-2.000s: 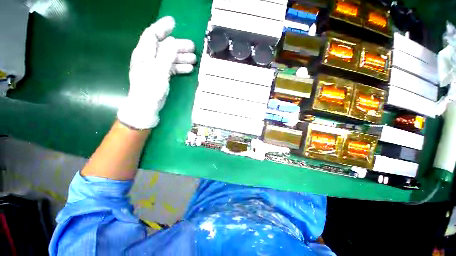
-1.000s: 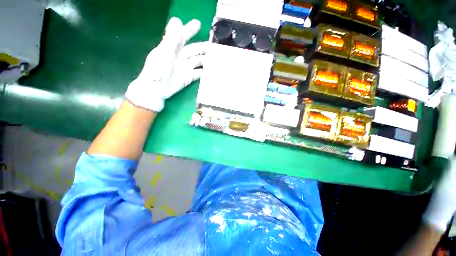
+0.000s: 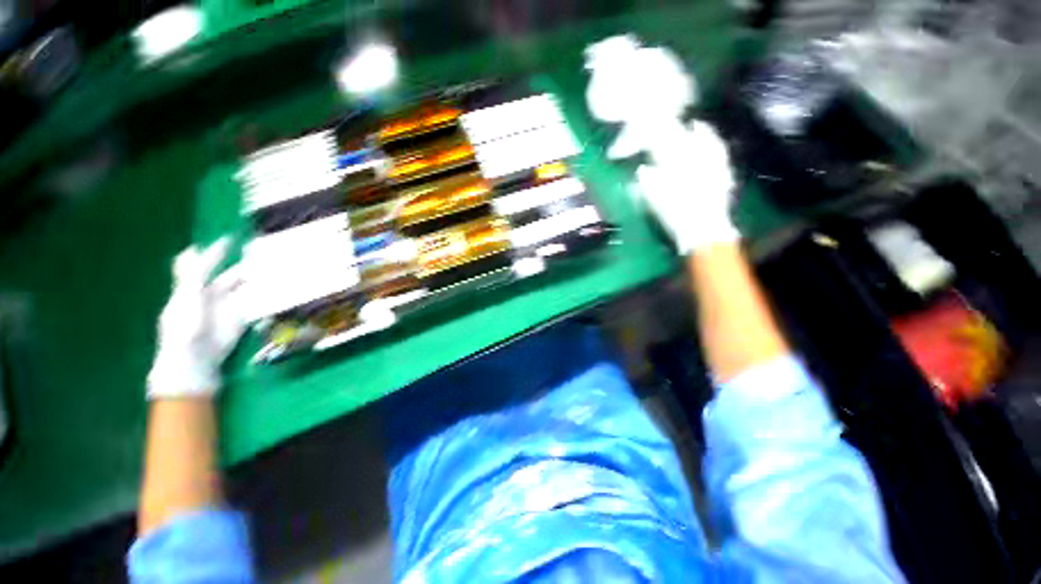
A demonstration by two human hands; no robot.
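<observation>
The whole view is blurred by motion. The power circuit board (image 3: 428, 217), with white blocks and orange-yellow transformers, lies on the lighter green mat (image 3: 491, 325). My left hand (image 3: 196, 325), in a white glove, is at the board's left edge with its fingers partly spread; nothing shows in it. My right hand (image 3: 694, 188), also in a white glove, is right of the board, just below a crumpled white heap (image 3: 637, 82). Whether it holds anything is too blurred to tell. The white cartridge seen earlier cannot be made out.
A black tray (image 3: 822, 148) with crumpled clear plastic is right of my right hand. At the lower right are dark surfaces with a white item (image 3: 910, 257) and a red and yellow item (image 3: 950, 348). The dark green bench (image 3: 80, 245) extends to the left.
The view has swung to the right, so the board sits further left and the black tray shows. My right hand has moved up from the lower right to beside the white heap. My left hand stays by the board.
</observation>
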